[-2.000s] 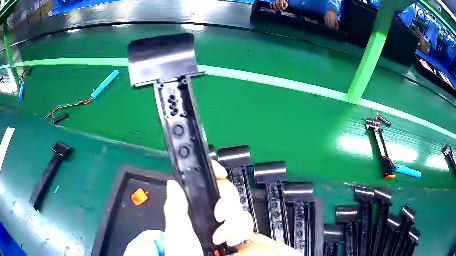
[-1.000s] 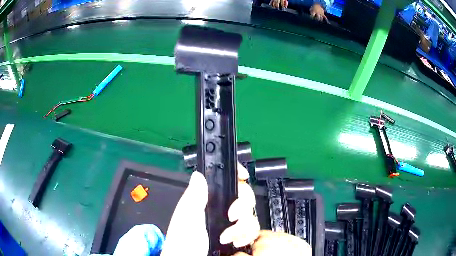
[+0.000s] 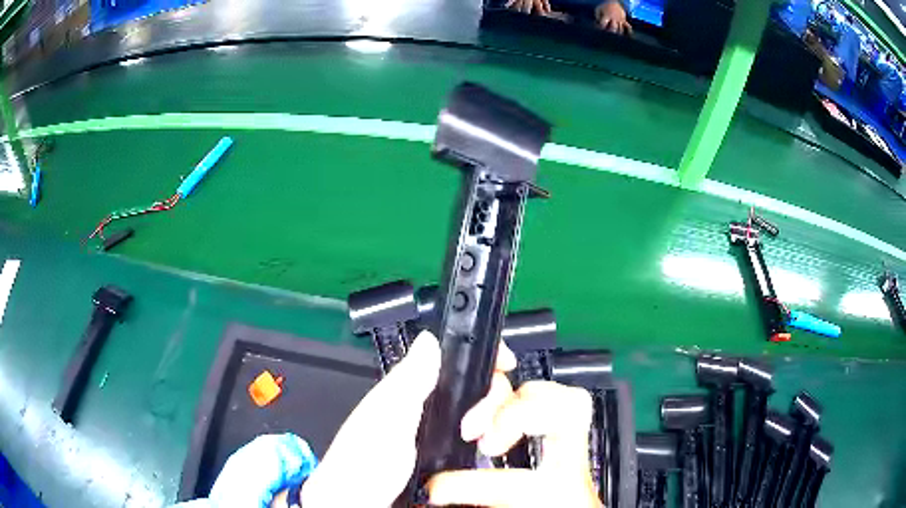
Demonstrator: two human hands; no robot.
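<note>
A black housing shell (image 3: 482, 268) is held up in front of me, head at the top, tilted slightly right, channel side with round bosses facing me. My left hand (image 3: 373, 427), in a pale covering, grips its handle from the left. My right hand (image 3: 541, 427) holds the lower handle from the right, fingers against it. The handle's bottom end is hidden by my fingers. A loose orange piece (image 3: 265, 388) lies in the black parts tray (image 3: 224, 397). A light blue-and-white patch shows at my left wrist.
More housing shells (image 3: 382, 306) rest on the tray's right side and fan out (image 3: 720, 417) at right. One housing (image 3: 89, 352) lies left. A wired blue battery (image 3: 206, 167) lies far left, a wired subassembly (image 3: 760, 273) right. A green post (image 3: 720, 109) stands behind; another person's hands (image 3: 611, 15) show beyond.
The held housing has moved right and tilted, its head now leaning left of the handle's former upright line or turned sideways. My right hand's fingers have shifted around the lower handle.
</note>
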